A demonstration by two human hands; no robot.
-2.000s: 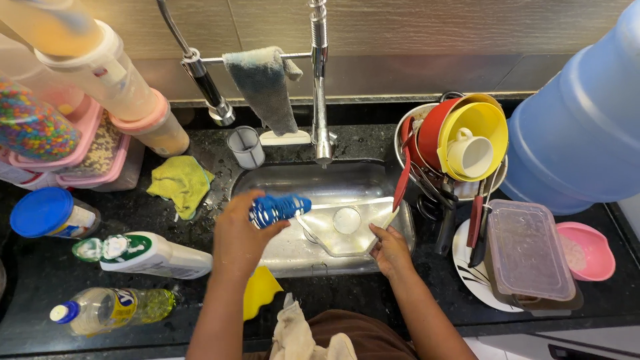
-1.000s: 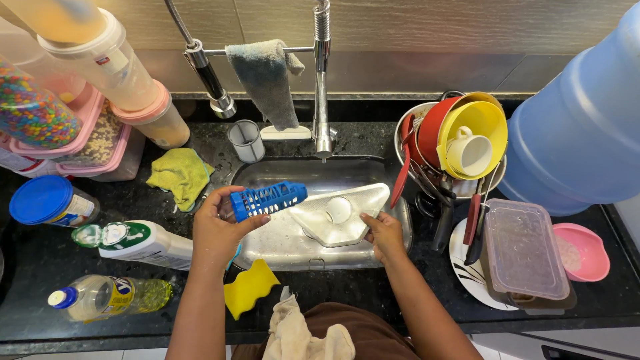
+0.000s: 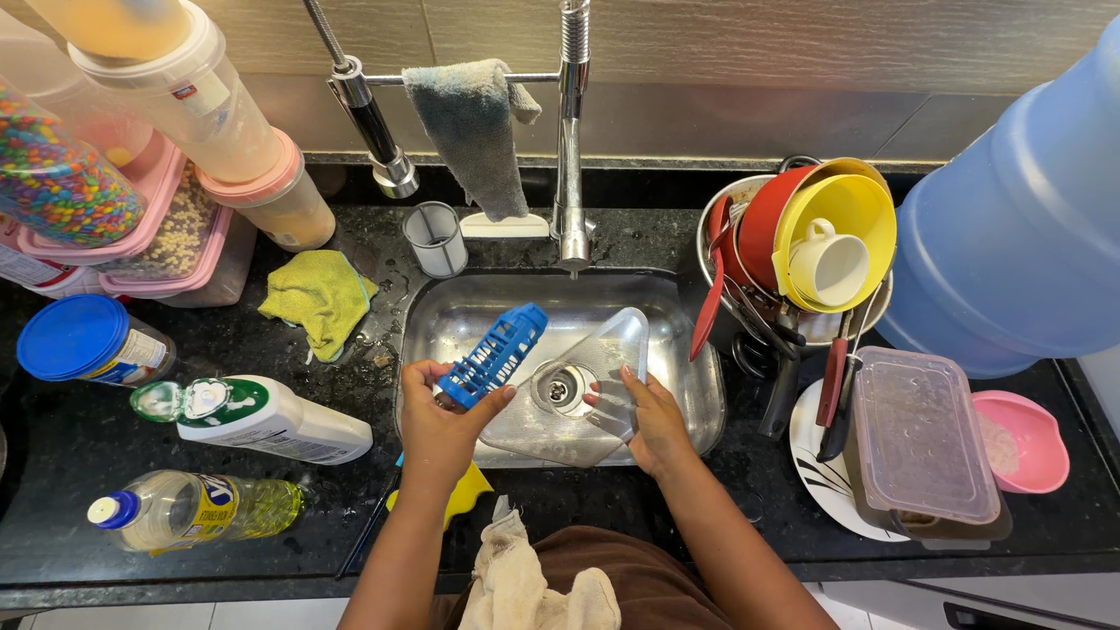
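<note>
My left hand (image 3: pixel 451 424) grips the lower end of a blue plastic slotted cage (image 3: pixel 497 354), which tilts up to the right over the left part of the steel sink (image 3: pixel 420 328). A clear, roughly flat plastic piece with angled corners (image 3: pixel 612 350) is in my right hand (image 3: pixel 652 420), held by its right edge above the drain (image 3: pixel 560 391); the drain shows through it. The two pieces lie close to each other in the view. Behind the sink's back left corner stands a mesh cylinder (image 3: pixel 435 239).
A chrome faucet (image 3: pixel 571 175) rises behind the sink. To the left are a yellow cloth (image 3: pixel 322 302), a white bottle (image 3: pixel 271 420), a dish soap bottle (image 3: pixel 201 510) and stacked containers (image 3: pixel 254 175). At right, a bowl of dishes (image 3: pixel 862 324) stands near a lidded box (image 3: pixel 927 433) and a blue jug (image 3: pixel 1006 219).
The blue cage has turned from nearly level to a steeper tilt in my left hand. My right hand has turned the clear piece, whose left end now points down toward the sink's front.
</note>
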